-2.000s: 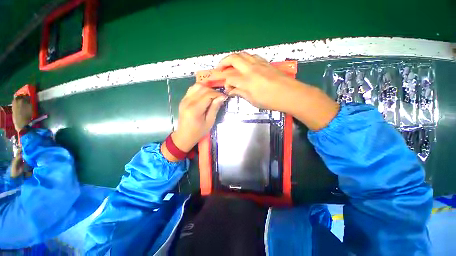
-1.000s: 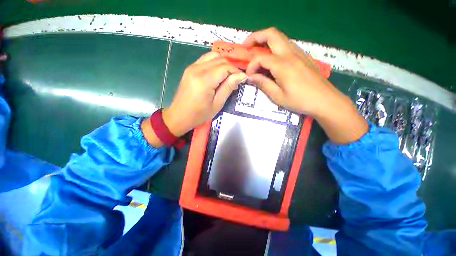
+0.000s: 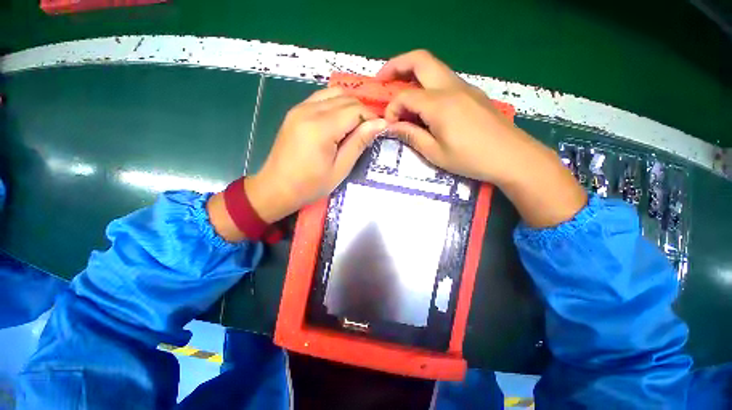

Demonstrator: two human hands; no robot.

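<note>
An open tablet unit (image 3: 385, 256) lies in a red-orange frame (image 3: 369, 355) in front of me, slightly tilted. A large pale, shiny rectangle fills its middle, with small silvery parts above it. My left hand (image 3: 317, 152) wears a dark red wrist strap (image 3: 244, 210) and rests at the top left of the unit. My right hand (image 3: 449, 120) is at the top end, its fingers over the frame's upper edge. The fingertips of both hands meet at the unit's top. Whatever is between them is hidden.
A clear blister tray (image 3: 630, 188) with dark and silvery parts lies right of the frame, partly behind my right sleeve. A worn white rail (image 3: 201, 50) runs behind the work. Beyond it, on the green belt, part of another red fixture (image 3: 100, 4) shows at the top left.
Since two seconds ago, the view has shifted and the frame looks more tilted. The other person's arm at the left has left the picture. Both hands stay at the unit's top end.
</note>
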